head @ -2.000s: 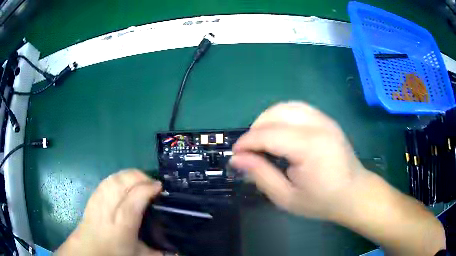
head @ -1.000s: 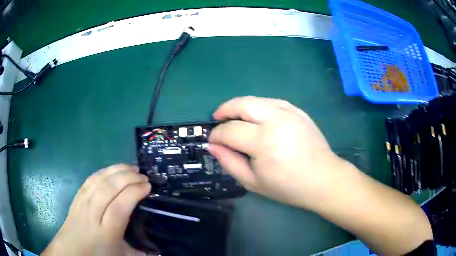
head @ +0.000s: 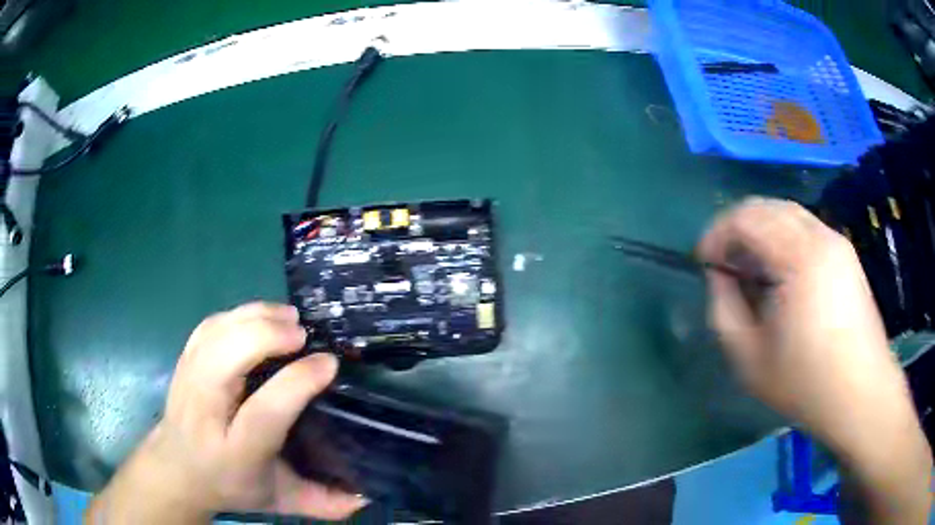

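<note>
The black main board (head: 395,282) sits in its black housing on the green mat, with small coloured wires at its top left corner. Its pigtail cable (head: 330,133) runs up to the white strip. My left hand (head: 241,410) grips the glossy black screen module (head: 410,461) just below the board, tilted, with a pale strip near its upper edge. My right hand (head: 784,292) is at the right, away from the board, blurred, holding slim black tweezers (head: 656,254) pointing left. Whether screen and board are joined cannot be told.
A blue basket (head: 718,128) at the upper right holds orange bands and a black strip. Black units (head: 882,241) with yellow bands stand at the far right. Cables (head: 51,267) lie at the left edge. A small whitish piece or glare (head: 526,263) shows right of the board.
My right hand has moved right, away from the board, and the tweezers now show clearly. The board's right side is uncovered. The view has shifted, and the screen is more tilted.
</note>
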